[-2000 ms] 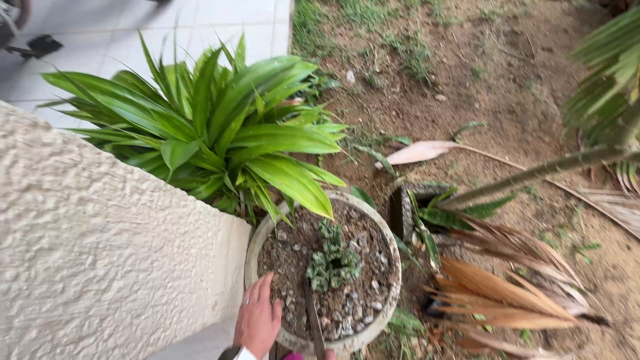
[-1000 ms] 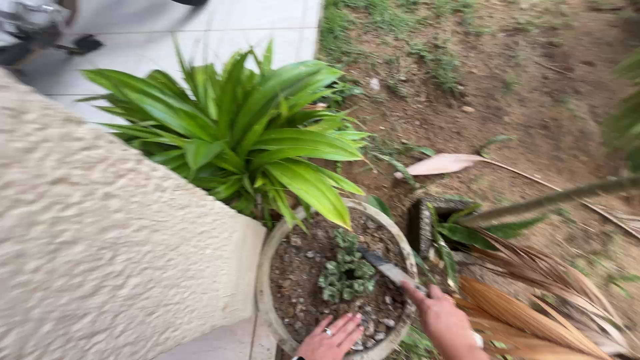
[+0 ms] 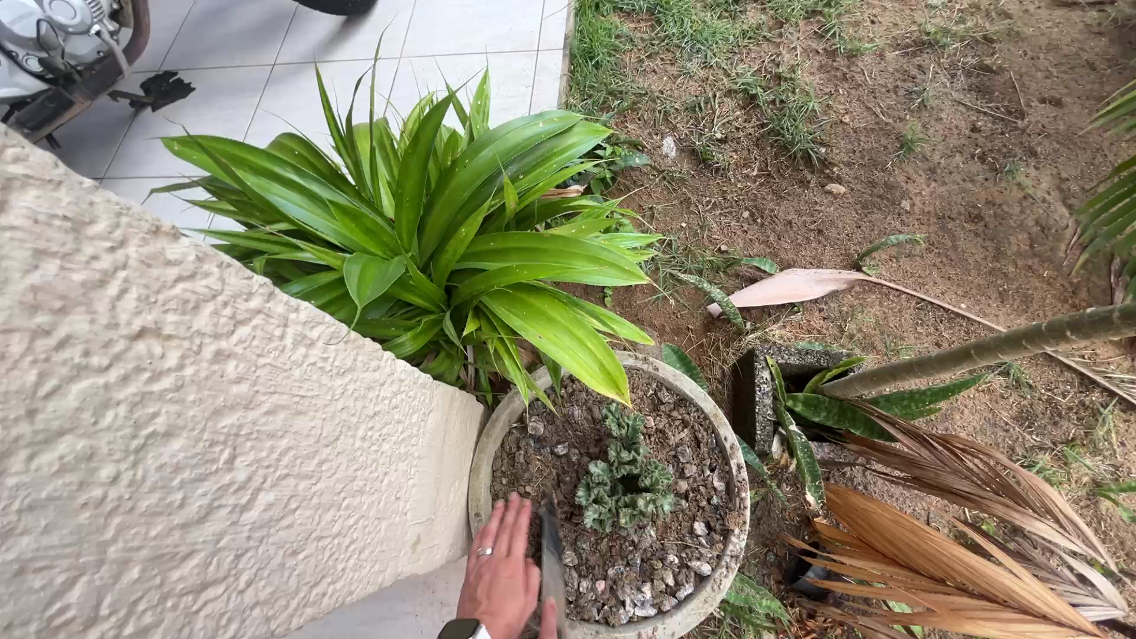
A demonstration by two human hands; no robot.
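A round concrete pot holds soil and pebbles around a small, crinkled green plant. Flat on the soil at the pot's left side rests my left hand, with a ring on one finger and a watch at the wrist. Just right of it a knife blade points away from me, its tip at the soil between my left hand and the plant. My right hand shows only as a fingertip on the knife at the bottom edge; the handle is out of view.
A textured wall rises at the left. Beyond the pot spreads a broad-leaved green plant. To the right are a concrete block planter, a slanting trunk and dry palm fronds. Part of a motorcycle stands on the tiles.
The knife has gone from the right side of the small plant to its left, and my right hand with it. My left hand has moved left and up along the soil.
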